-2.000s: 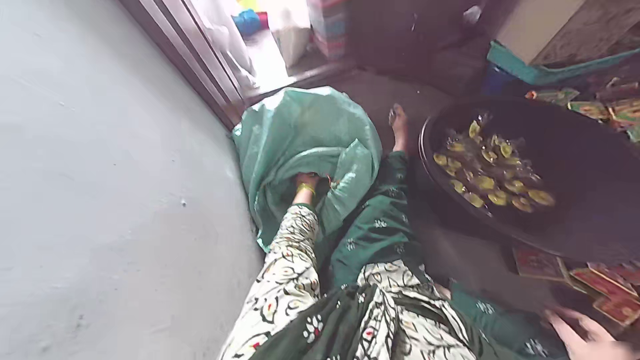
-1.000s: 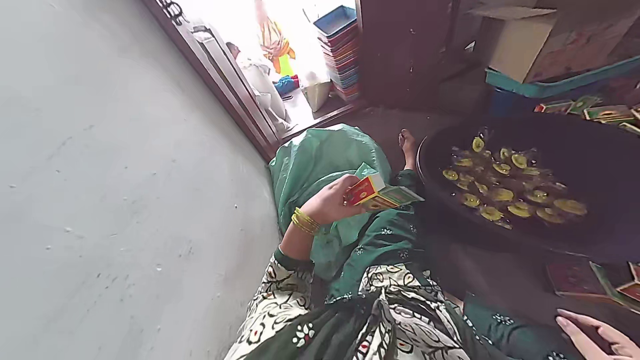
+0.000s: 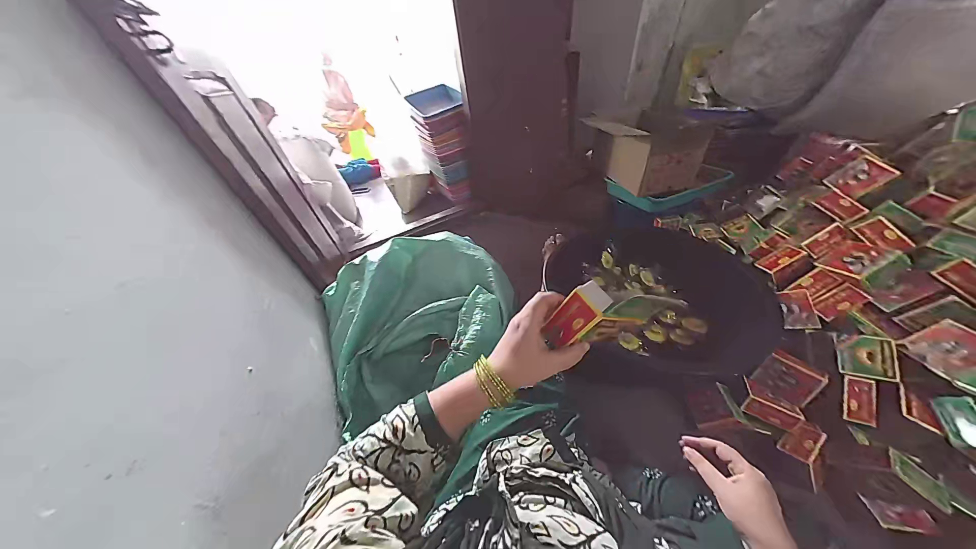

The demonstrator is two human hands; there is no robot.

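Note:
My left hand (image 3: pixel 537 343), with yellow bangles at the wrist, grips a small red, green and yellow printed carton (image 3: pixel 577 314). One end of the carton shows white, and a green panel reaches out to the right. Behind the carton lies a wide dark round tray (image 3: pixel 732 305) holding several small yellow-green round items (image 3: pixel 656 333) in what look like clear wrappers. A green woven sack (image 3: pixel 404 305) stands beside my left forearm, against the wall. At the lower right, my right hand (image 3: pixel 736 480) is empty, thumb and fingers apart, near my knee.
Many red and green printed cartons (image 3: pixel 862 255) are spread over the floor at the right. A brown cardboard box (image 3: pixel 648 156) sits in a teal crate (image 3: pixel 686 200) at the back. Stacked plastic trays (image 3: pixel 442 141) stand by the bright doorway. A pale wall (image 3: pixel 152 305) borders the left.
My left hand was down in the green sack two seconds ago; it came up with the carton and has moved right, in front of the dark tray. The view has turned toward the right.

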